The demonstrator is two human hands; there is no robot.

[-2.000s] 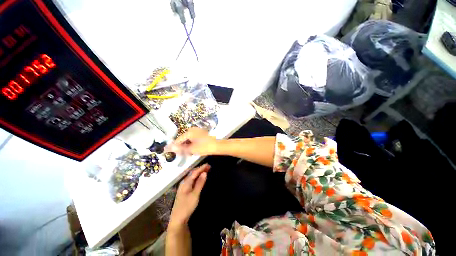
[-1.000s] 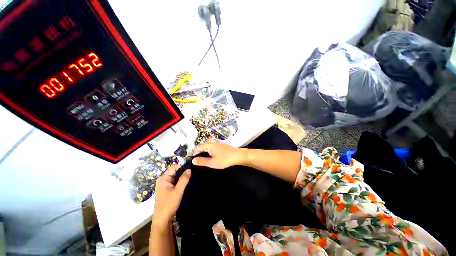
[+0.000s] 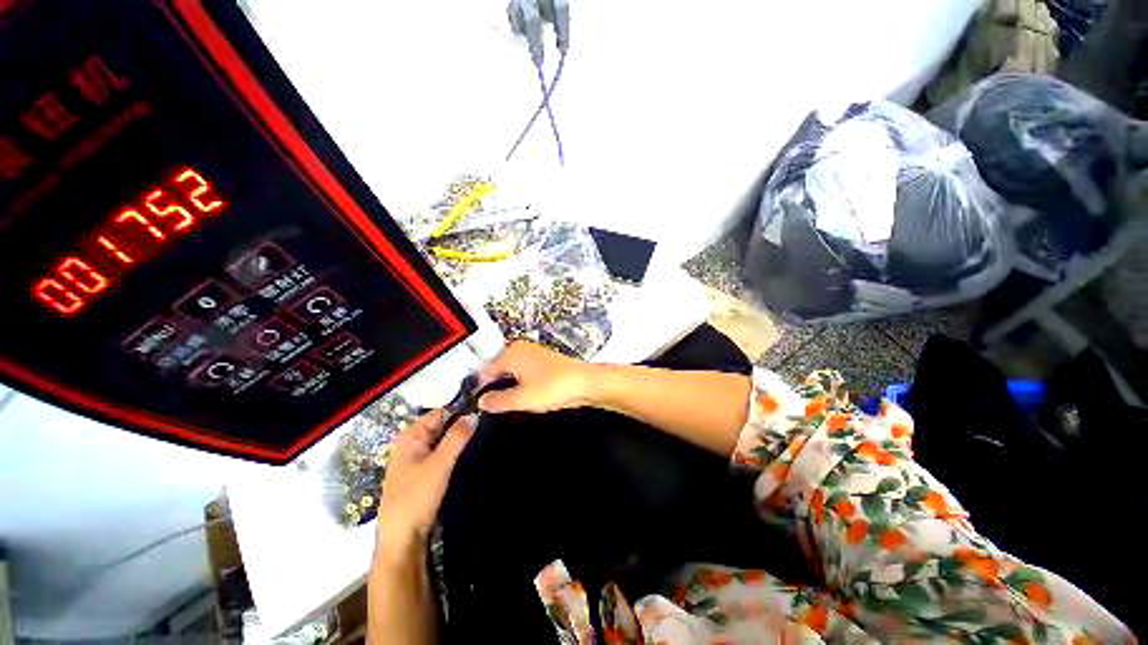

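A black garment [image 3: 567, 491] lies over my lap and up to the table's edge. My left hand [image 3: 422, 469] pinches its edge between thumb and fingers. My right hand [image 3: 535, 379] grips the same edge just to the right. Both hands are at the working point of the snap machine, partly hidden behind the control panel [image 3: 189, 239]. A small dark part [image 3: 466, 396] shows between the fingertips; I cannot tell if it is a snap or machine part. Snap parts [image 3: 365, 460] lie in a heap left of my left hand.
More snaps in a clear bag [image 3: 554, 302] lie beyond my right hand. Yellow-handled pliers [image 3: 472, 227] and a flat black rectangle [image 3: 622, 253] lie on the white table [image 3: 296, 554]. Large stuffed plastic bags [image 3: 881, 227], a blue crate [image 3: 1013, 392] and dark garments stand at the right.
From reaching at the snaps, my right hand has come to the garment. My left hand has moved up to the working point and taken the cloth's edge. The camera view has shifted.
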